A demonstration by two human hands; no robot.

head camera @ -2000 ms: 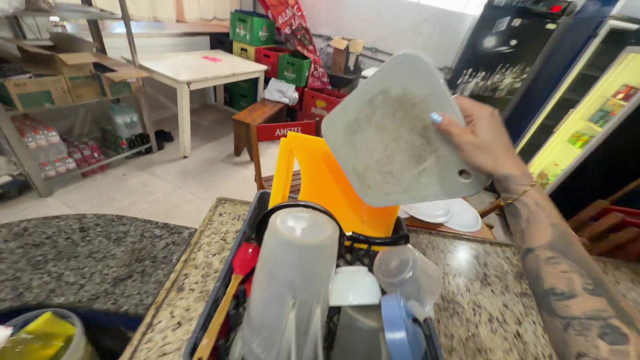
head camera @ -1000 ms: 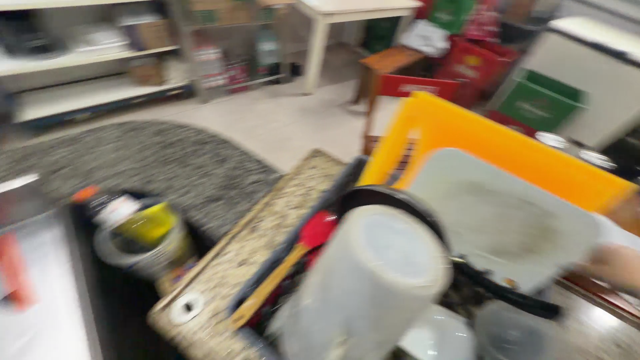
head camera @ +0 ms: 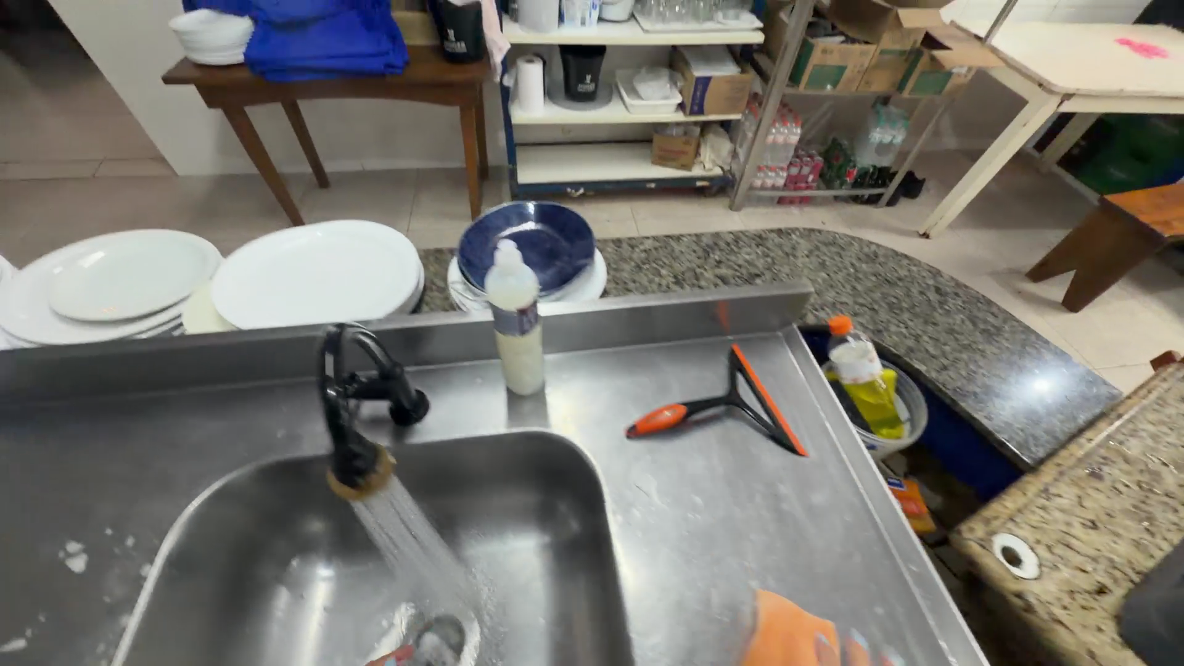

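At the bottom edge, fingertips of my left hand [head camera: 393, 657] show low in the steel sink basin [head camera: 536, 518], beside the round metal drain area [head camera: 438, 638]; most of this hand is out of frame. Blurred fingertips of my right hand [head camera: 856, 647] lie against a soft-looking orange sponge or cloth [head camera: 786, 634] over the steel drainboard, right of the basin. Water sprays from the black faucet [head camera: 356, 453] into the basin. A squeegee with orange and black parts [head camera: 731, 400] lies on the drainboard. Behind the basin stands a plastic bottle of pale liquid [head camera: 518, 333].
White plates [head camera: 314, 273] and a dark blue bowl [head camera: 527, 245] stand behind the raised steel sink rim [head camera: 647, 319]. To the right are a bucket [head camera: 911, 416] holding a bottle and yellow packet, and a speckled granite counter [head camera: 1073, 499]. Shelves [head camera: 638, 162] stand beyond.
The view has swung left, from the crate of kitchenware to the sink. The grey cutting board, earlier in my right hand and then against the orange board in the crate, is out of view.
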